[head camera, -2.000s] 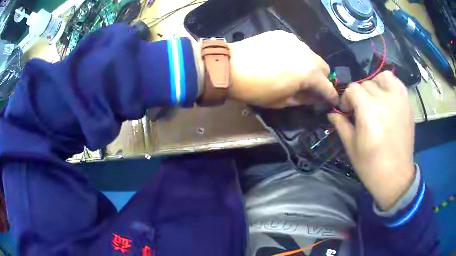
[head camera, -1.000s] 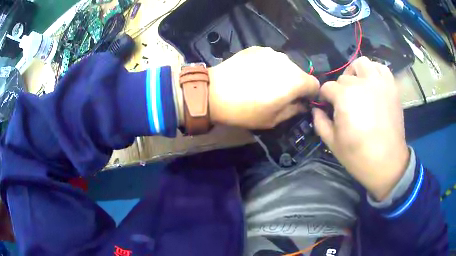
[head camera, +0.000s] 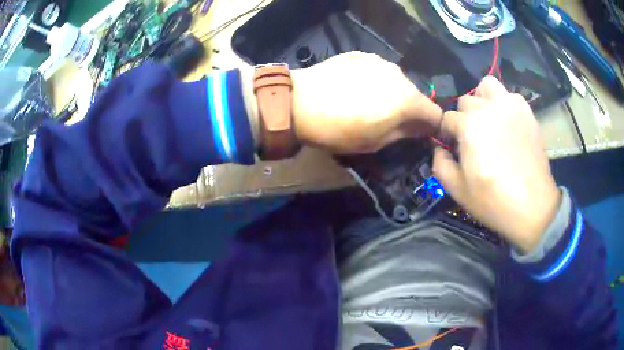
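Observation:
The black rear housing (head camera: 274, 42) lies at an angle, its near corner overhanging the bench edge toward my lap. My left hand (head camera: 362, 102) and my right hand (head camera: 499, 150) meet over it, fingertips pinched close together on the thin red wires (head camera: 473, 91). The exact point they pinch is hidden by the fingers. A small green piece (head camera: 432, 89) shows on the wires. A circuit board (head camera: 432, 189) near the housing's near corner glows blue. The speaker driver (head camera: 477, 15) sits in its silver frame on the black front panel (head camera: 530, 65).
Scrap circuit boards and dark wires (head camera: 140, 34) lie at the back left, beside a white bottle (head camera: 72, 42). A blue tool (head camera: 581, 48) lies right of the panel. The bench's front edge (head camera: 205, 198) runs below my left forearm.
The board in the housing now glows blue. The housing and driver sit further left in view than two seconds ago. My hands stay together on the wires.

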